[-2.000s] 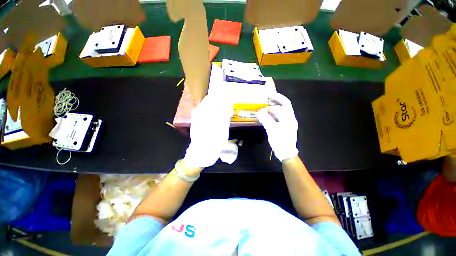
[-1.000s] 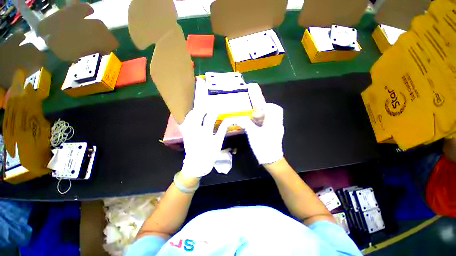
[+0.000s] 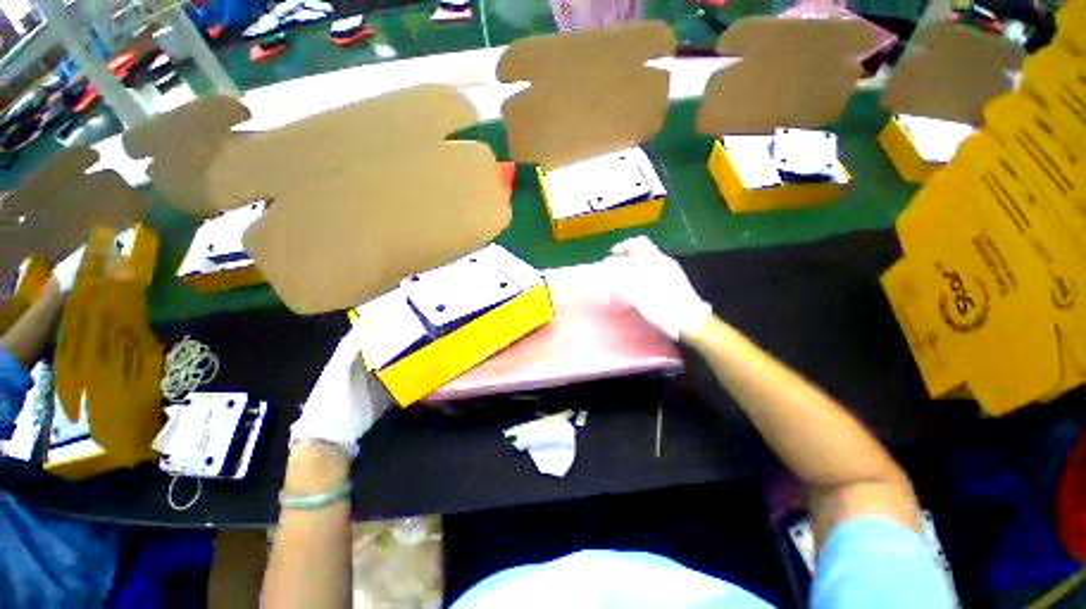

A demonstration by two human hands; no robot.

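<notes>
My left hand, in a white glove, holds the near left corner of a yellow carton, which is tilted over the left part of a pink block. The carton's brown lid stands open behind it. Inside the carton lies a white unit with a dark edge, on a white surface. My right hand, also gloved, is at the back right of the pink block, off the carton. Its fingers are partly bent and I see nothing in them. A crumpled white piece lies in front of the block.
Open cartons stand on the green belt behind. Yellow flat cartons lean at the right. At the left are a white unit, a coiled white cord and another person's arm. A thin stick lies on the black mat.
My left hand has moved left with the carton, which is now turned and tilted. My right hand has let go of the carton's front and moved to the back right. More of the pink block shows.
</notes>
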